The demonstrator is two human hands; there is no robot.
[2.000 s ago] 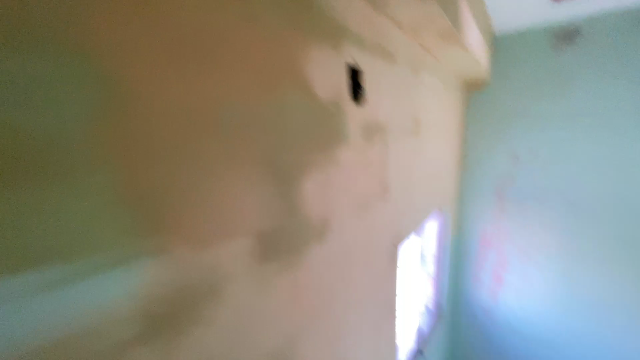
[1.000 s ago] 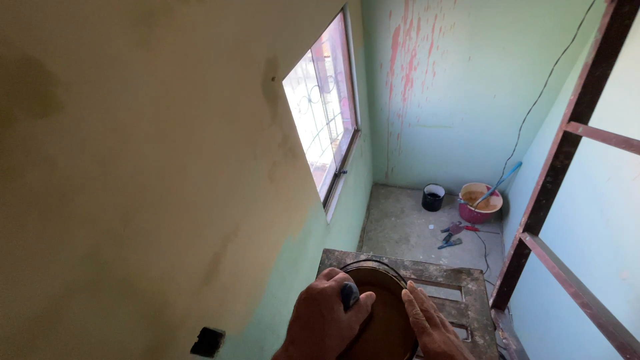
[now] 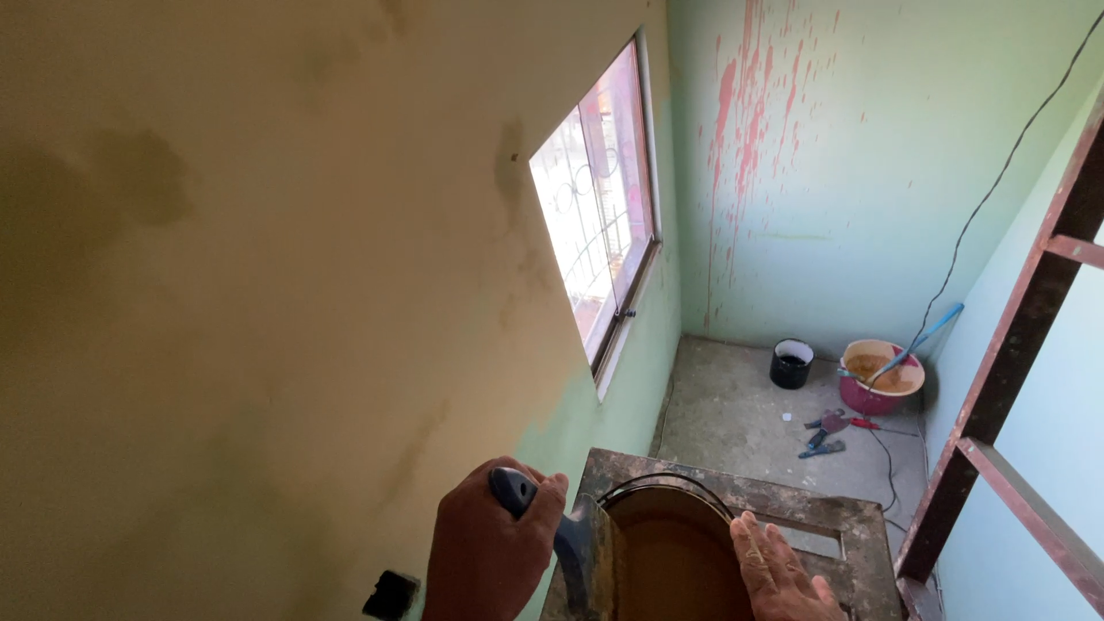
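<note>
My left hand (image 3: pixel 493 539) is closed around the dark handle of a wide paintbrush (image 3: pixel 580 552), which stands at the left rim of a bucket. Tan paint (image 3: pixel 677 565) fills the round bucket (image 3: pixel 720 509), whose thin wire handle lies along its far rim. On the bucket's right rim rests my right hand (image 3: pixel 776 565), fingers extended and nothing gripped in it. Beneath the bucket is a paint-spattered slatted platform (image 3: pixel 849 517). Beside my left hand rises a wall (image 3: pixel 345 259) with tan paint over pale green.
A metal ladder or scaffold frame (image 3: pixel 1005 371) stands at the right. On the floor below are a black pot (image 3: pixel 789 366), a pink bucket (image 3: pixel 862 401) with a blue-handled tool (image 3: pixel 936 328), and scattered tools (image 3: pixel 826 431). A window (image 3: pixel 595 198) and a wall opening (image 3: pixel 392 595) are at left.
The view has swung down from the upper wall to the bucket, where both hands show. Since one second ago, the brush has come into clearer view at the bucket's left rim.
</note>
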